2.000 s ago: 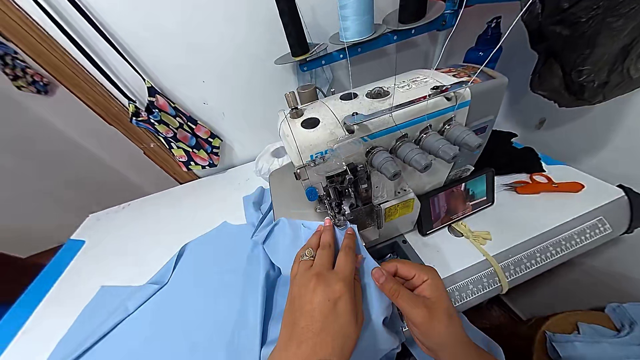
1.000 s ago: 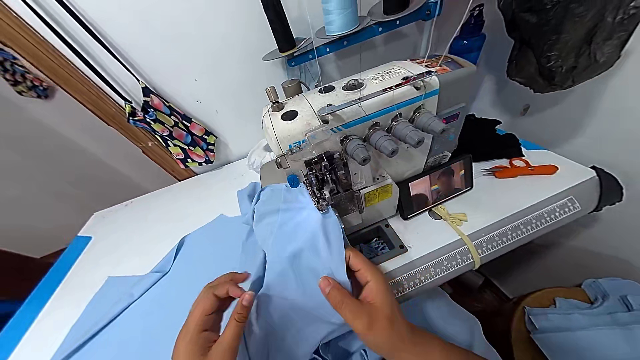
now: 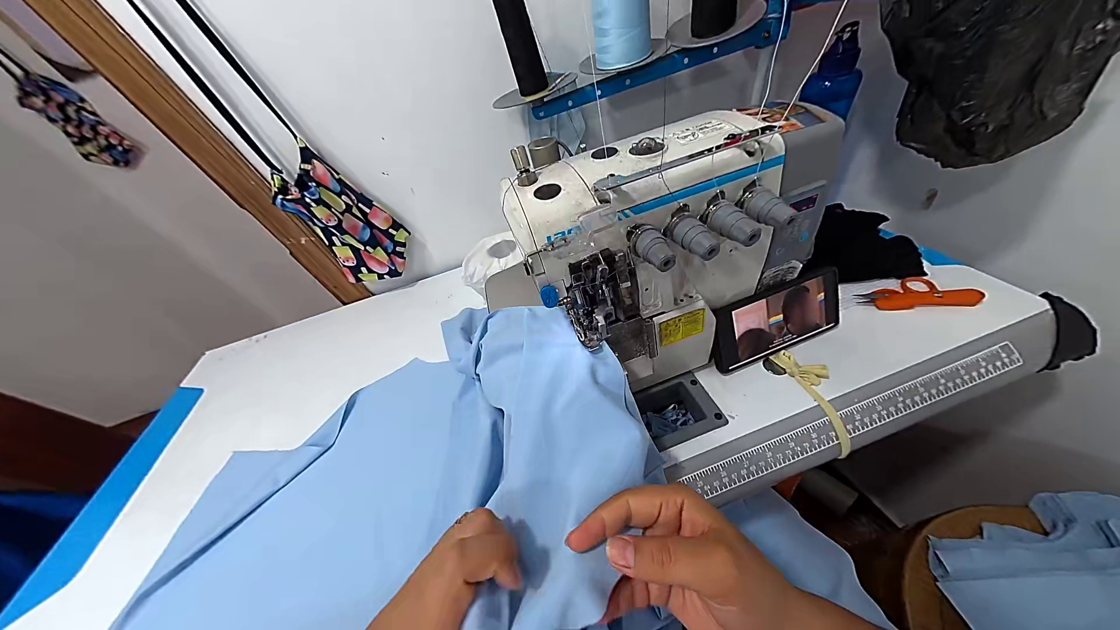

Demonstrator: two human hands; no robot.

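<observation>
Light blue fabric (image 3: 560, 411) lies over the table, its far edge at the presser foot (image 3: 595, 337) of a white and grey overlock sewing machine (image 3: 700, 175). At the bottom centre my left hand (image 3: 472, 560) has its fingers curled against the fabric; whether it pinches the cloth is hard to tell. My right hand (image 3: 682, 551) is at the fabric's right edge, thumb and index finger apart, the lower fingers partly hidden at the cloth. Light blue thread on a cone (image 3: 621, 35) stands behind the machine, between black cones.
Right of the machine, a phone (image 3: 777, 319) leans by orange thread snips (image 3: 927, 296) and black cloth (image 3: 862, 245). A measuring tape (image 3: 857, 416) and a yellow tie (image 3: 822, 398) run along the table edge. Folded blue fabric (image 3: 1032, 560) rests on a round stool (image 3: 927, 542) at lower right.
Both hands were up by the presser foot two seconds ago; they have come back toward me along the fabric. Since one second ago, my left hand has moved closer to my right.
</observation>
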